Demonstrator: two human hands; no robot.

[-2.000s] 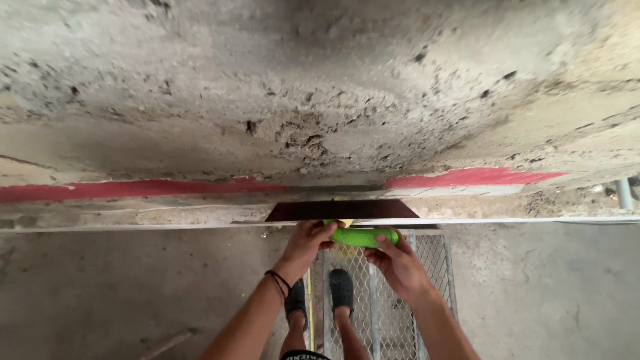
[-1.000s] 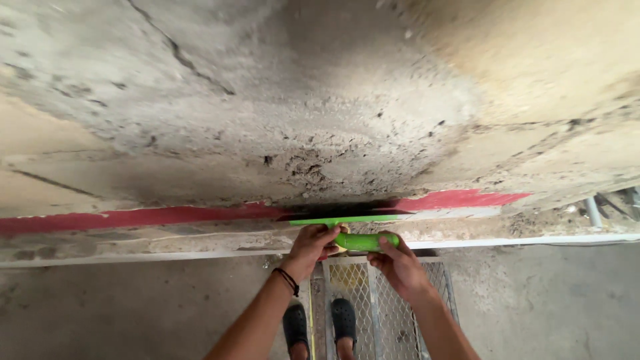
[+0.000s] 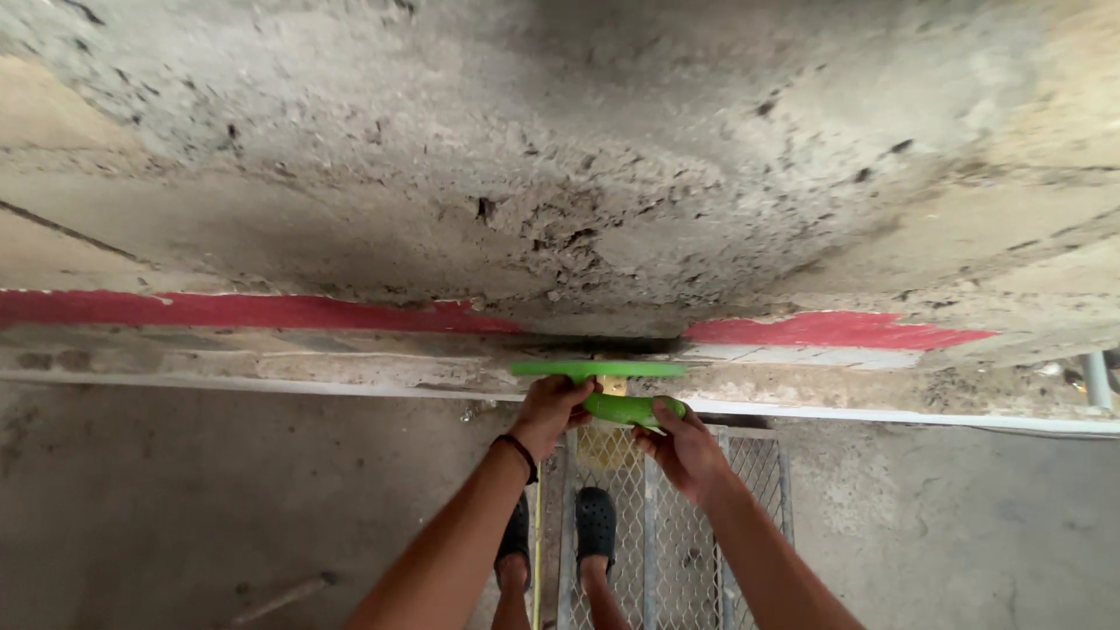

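Note:
A green hand tool, which looks like a plastering float, is held low in front of the wall. Its long flat plate [image 3: 643, 369] appears nearly edge-on as a thin green strip. Nearer to me is its curved green handle [image 3: 619, 409], with a yellowish part between the two. My left hand [image 3: 553, 409] pinches the tool at the handle's left end, close behind the plate. My right hand [image 3: 682, 442] grips the right end of the handle, thumb on top. Whether the plate touches the wall cannot be told.
A rough, pitted wall [image 3: 577, 236] with a broken red painted band [image 3: 219, 311] fills the upper view. Below it runs a pale-edged ledge [image 3: 219, 381]. My feet in dark clogs [image 3: 596, 522] are over a metal mesh platform [image 3: 691, 534]. A pipe [image 3: 1097, 381] stands far right.
The tool has turned in my hands: two seconds ago its plate showed as a broad dark face, and now it shows as a thin green strip. Both hands remain on the tool.

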